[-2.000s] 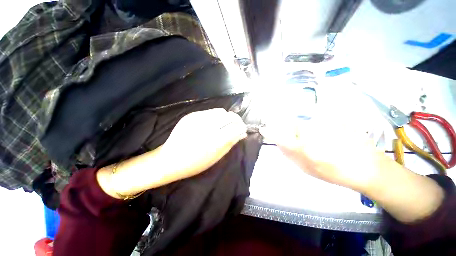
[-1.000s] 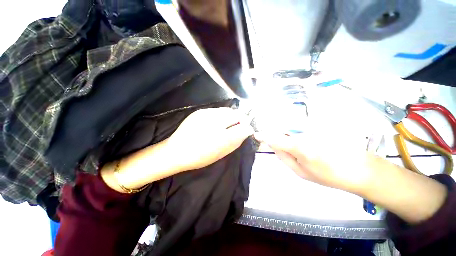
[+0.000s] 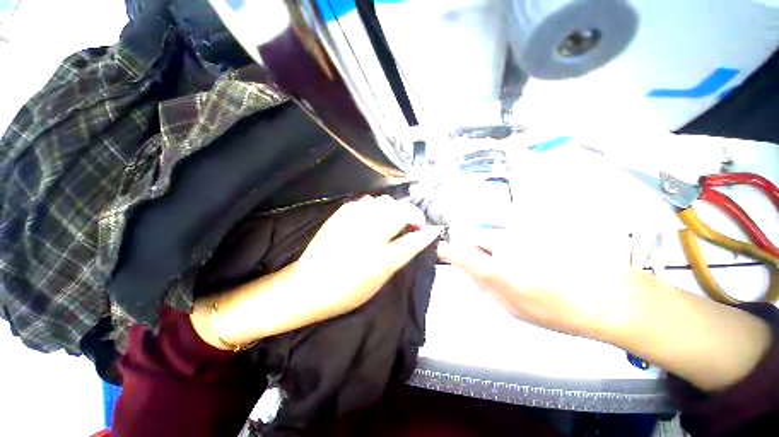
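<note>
The plaid fabric [image 3: 60, 179] is heaped at the left, with a plain black strip [image 3: 213, 196] along its edge. The dark brown lining [image 3: 359, 341] hangs over the table's front edge. My left hand [image 3: 363, 247] grips the lining close to the needle area, thumb and finger pinched at its edge. My right hand [image 3: 547, 282] is just right of it, fingertips at the same cloth edge. Glare washes out the right fingers, so I cannot tell whether they hold the cloth. The sewing machine's presser foot area [image 3: 418, 171] is in bright glare just beyond the hands.
Scissors with red and orange-yellow handles [image 3: 717, 222] lie at the right. A small blue item [image 3: 637, 360] lies partly hidden by my right forearm. The ruler strip [image 3: 538, 391] follows the front edge. The white machine head [image 3: 461, 60] with a grey round part [image 3: 576, 38] stands above.
The view has shifted, so the machine head shows more and sits further left. The hands stay close together at the cloth edge, slightly lower in the picture.
</note>
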